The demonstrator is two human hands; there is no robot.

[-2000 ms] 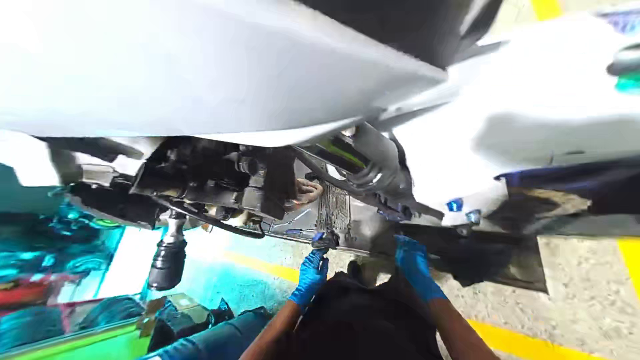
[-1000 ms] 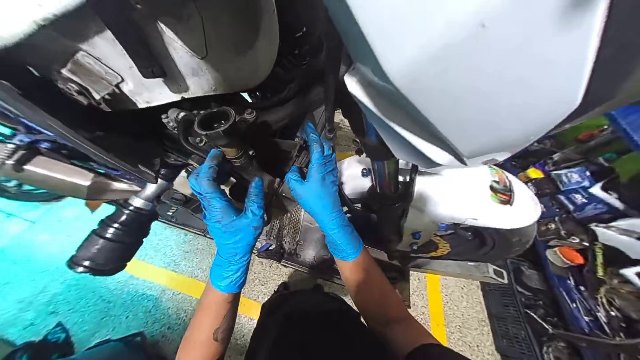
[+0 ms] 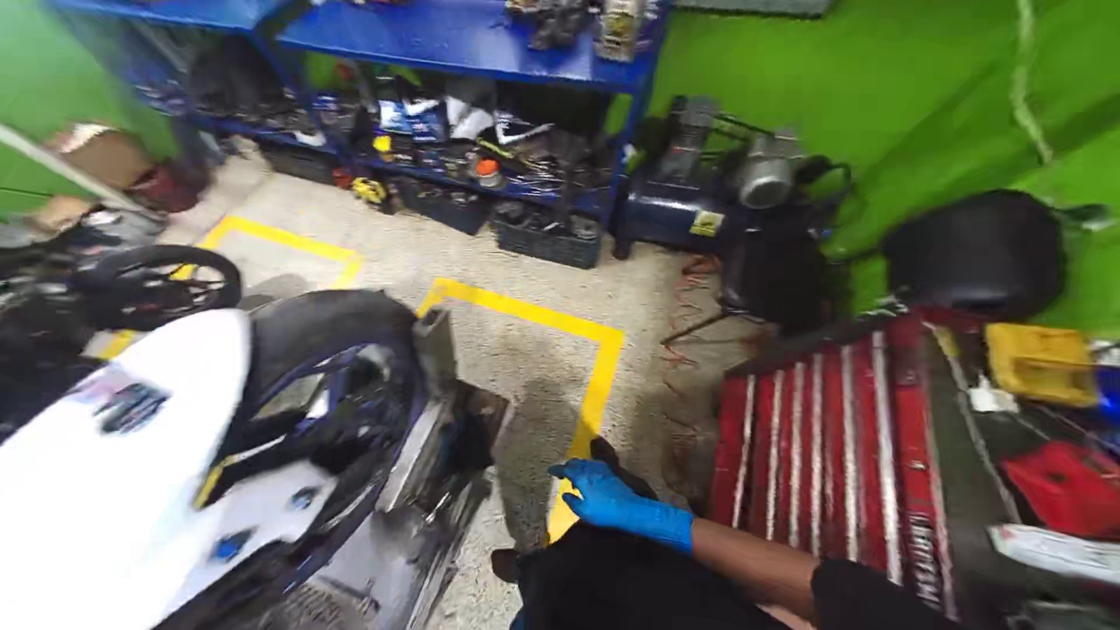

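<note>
My right hand (image 3: 604, 497), in a blue glove, is held in front of my dark clothing over the floor, fingers apart and nothing in them. My left hand is out of the frame. To the left stands a motorcycle with a white fender (image 3: 122, 472) and a black tyre (image 3: 337, 328) on a spoked rim, beside a metal stand or platform (image 3: 411, 464). At the right, nearest to my hand, is a red tool chest (image 3: 822, 455) with several drawers; a yellow plastic case (image 3: 1041, 363) and a red cloth-like item (image 3: 1072, 486) lie on its top.
A blue metal shelf (image 3: 455, 44) with parts and tools runs along the back. Black crates (image 3: 547, 241) sit beneath it. An air compressor (image 3: 682, 197) and a black stool or seat (image 3: 976, 254) stand by the green wall. Yellow lines (image 3: 534, 311) mark the floor; a coiled red hose (image 3: 678, 350) lies there.
The view has swung far to the right, from the motorcycle's underside to the floor and tool chest. Both gloved hands were at the motorcycle's parts; now only the right one shows, away from them.
</note>
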